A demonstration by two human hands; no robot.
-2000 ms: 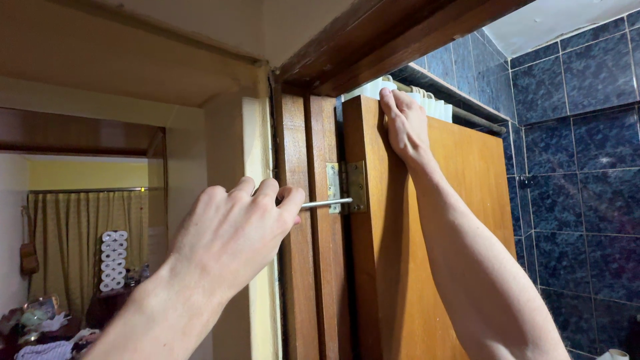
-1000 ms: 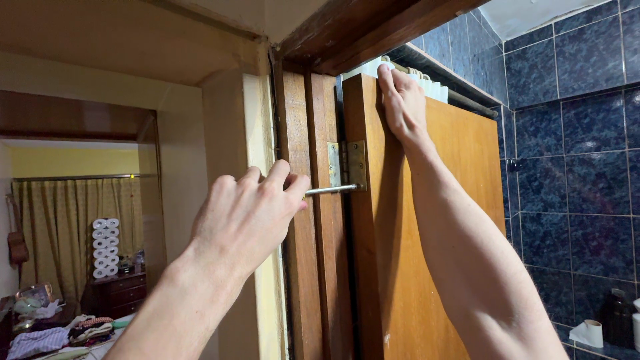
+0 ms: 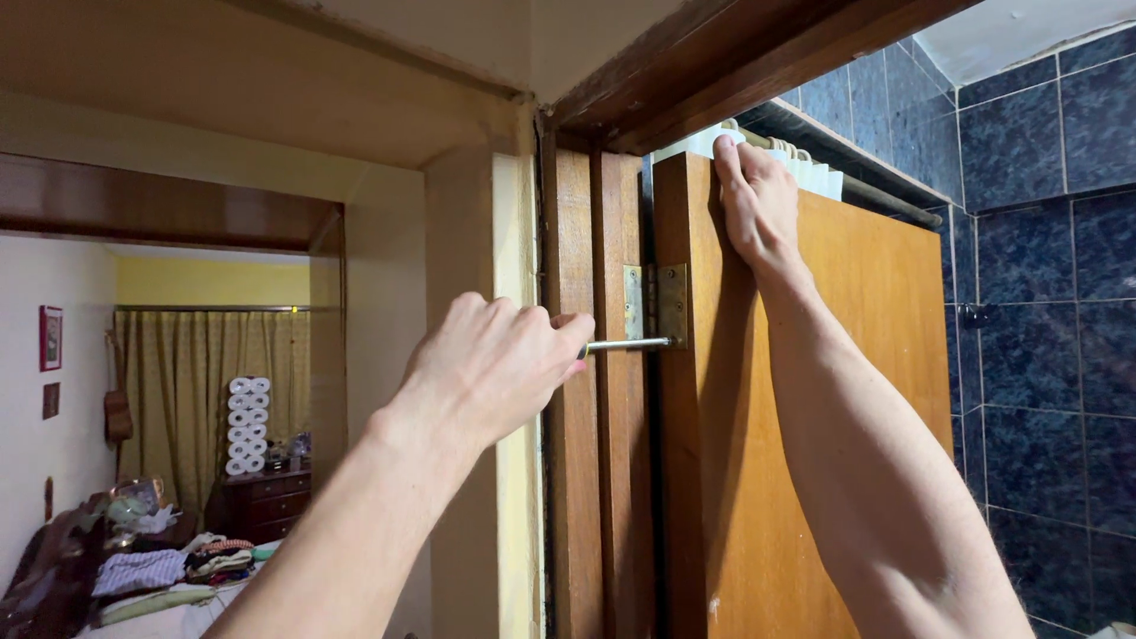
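My left hand [image 3: 497, 368] is closed around a screwdriver [image 3: 628, 343], its handle mostly hidden by the fingers. The metal shaft points right, and its tip meets the lower screw area of the metal hinge [image 3: 672, 306] on the edge of the wooden door [image 3: 834, 355]. The other hinge leaf is fixed to the wooden door frame [image 3: 621, 461]. My right hand [image 3: 759, 200] grips the top edge of the door, thumb side up, with some fingers hidden behind it.
Behind the door, a white shower curtain [image 3: 821, 177] hangs from a rod [image 3: 887, 202] beside blue wall tiles [image 3: 1029, 355]. Leftward, a room holds a stack of toilet paper rolls [image 3: 248, 426] on a dresser [image 3: 271, 497], a guitar [image 3: 116, 395] and folded clothes [image 3: 142, 572].
Both hands keep nearly the same positions at the hinge and the door's top edge. The left hand's fingers look slightly differently curled around the screwdriver.
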